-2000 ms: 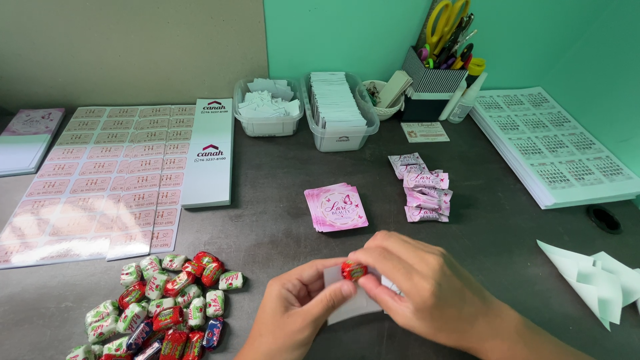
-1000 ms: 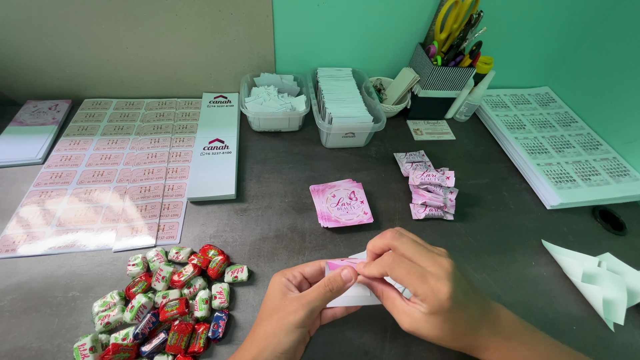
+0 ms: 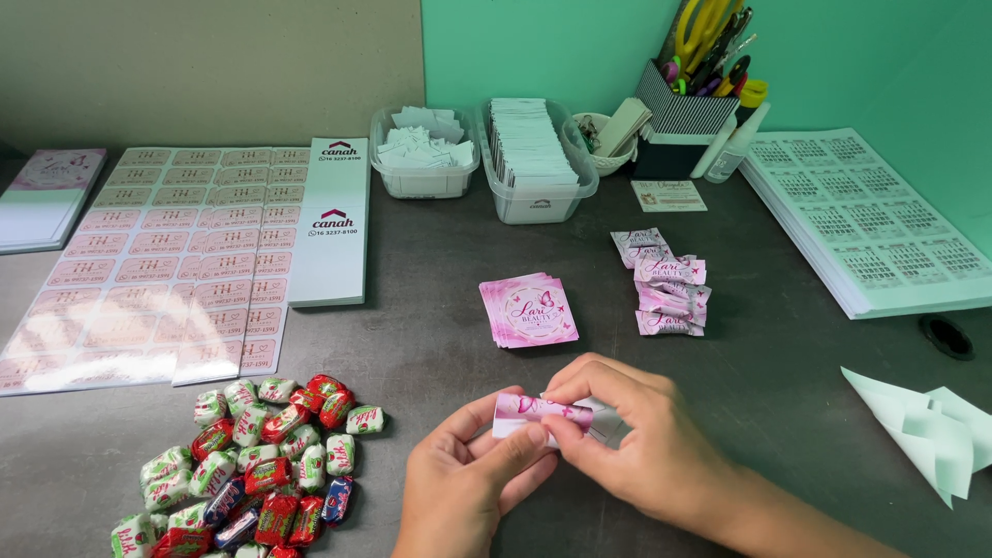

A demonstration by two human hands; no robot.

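Note:
My left hand [image 3: 484,465] and my right hand [image 3: 635,426] meet at the front centre, both gripping a pink printed paper wrapper [image 3: 542,411] rolled into a tube. The candy is hidden inside the paper. Some white paper shows beneath the fingers of my right hand. Beyond the hands lies a stack of square pink printed papers [image 3: 535,311]. Right of that stack, several candies in pink printed wrappers [image 3: 670,271] form a short column. A pile of red, green-white and blue wrapped candies [image 3: 267,473] lies left of my left hand.
Sticker sheets [image 3: 147,271] and white printed pads [image 3: 329,256] lie at the left. Plastic tubs of paper pieces [image 3: 425,182] and cards [image 3: 535,208], a small basket [image 3: 616,164] and a striped pen holder [image 3: 682,116] stand behind. Calendar sheets [image 3: 876,225] and folded white paper [image 3: 930,434] lie right.
Two seconds ago a red wrapped candy showed between my fingers over white paper. Now the pink printed paper is rolled over, and the candy is out of sight.

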